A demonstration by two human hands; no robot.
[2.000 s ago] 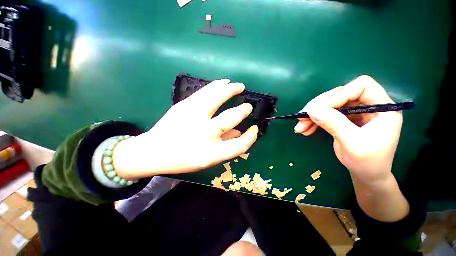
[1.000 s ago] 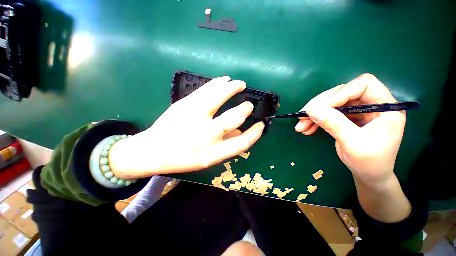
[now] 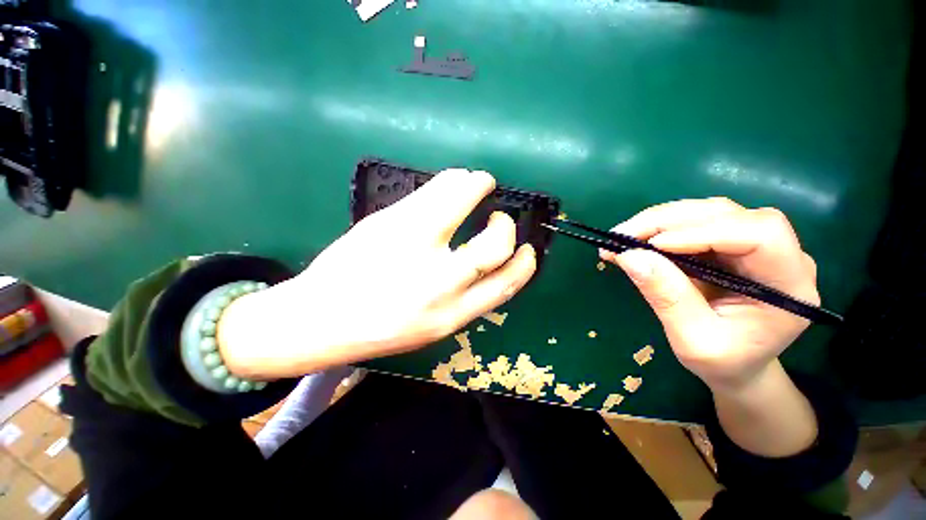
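Note:
A black plastic phone housing [image 3: 384, 183] lies flat on the green mat, its middle covered by my left hand. My left hand [image 3: 406, 269] rests on the housing with spread, bent fingers and presses it to the mat. My right hand [image 3: 716, 279] holds black tweezers [image 3: 711, 272] with the tips at the housing's right end. A tiny yellowish piece [image 3: 559, 216] is at the housing's right edge by the tips; whether the tips grip it I cannot tell.
Tan paper scraps [image 3: 518, 374] lie along the near edge of the green mat [image 3: 254, 173]. A dark grey die-cut strip [image 3: 439, 69] lies beyond the housing. Black housings [image 3: 36, 117] stand at the far left. A white piece [image 3: 372, 8] is at the top edge.
The tweezers have turned so their rear end points lower right, with two prongs now visible. My right hand has rotated and moved slightly down. The left hand stays on the housing.

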